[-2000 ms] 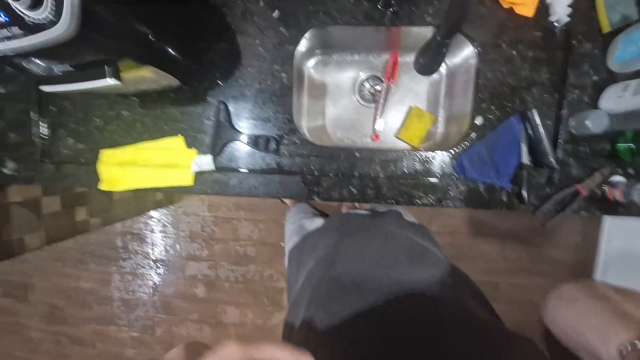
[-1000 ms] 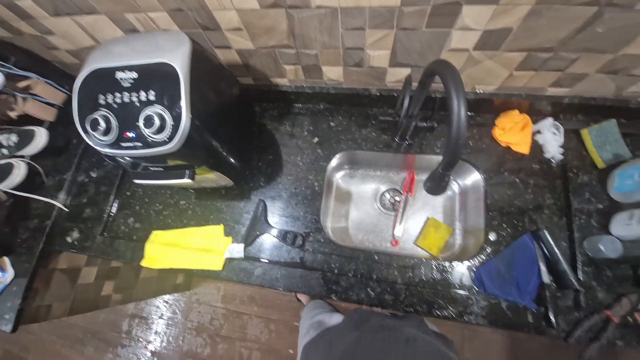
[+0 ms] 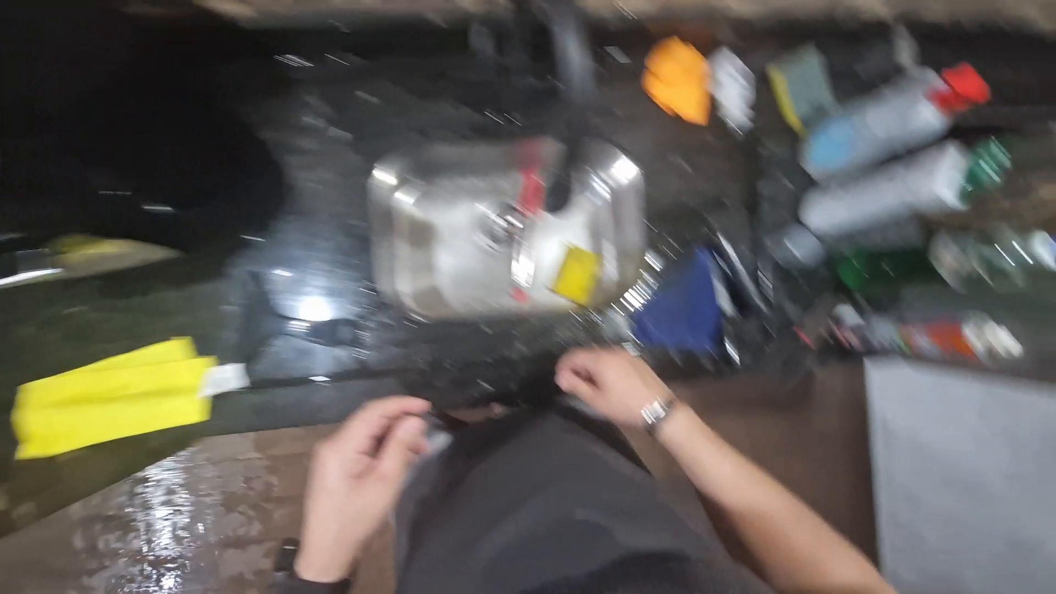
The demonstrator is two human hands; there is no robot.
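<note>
Motion blurs the head view. My left hand (image 3: 363, 470) is by the counter's front edge, fingers curled; a dark bit shows at its fingertips, and I cannot tell if it is held. My right hand (image 3: 606, 384) is loosely curled at the same edge, below the steel sink (image 3: 437, 247), with no object visible in it. In the sink lie a yellow sponge (image 3: 577, 275) and a long red-and-white utensil (image 3: 530, 186). Right of the sink is a blue cloth (image 3: 681, 305). A yellow cloth (image 3: 115, 398) lies at the left, near a black squeegee-like tool (image 3: 313, 330).
Behind the sink are a black faucet (image 3: 569, 58), an orange cloth (image 3: 678, 80) and a white crumpled thing (image 3: 731, 89). At the right lie a green-and-yellow sponge (image 3: 804, 87) and several bottles, one red-capped (image 3: 879, 120). A dark appliance (image 3: 124, 124) fills the back left.
Both my hands have come up into view at the counter's front edge. The view has tilted down from a second ago. The things in and around the sink look unmoved.
</note>
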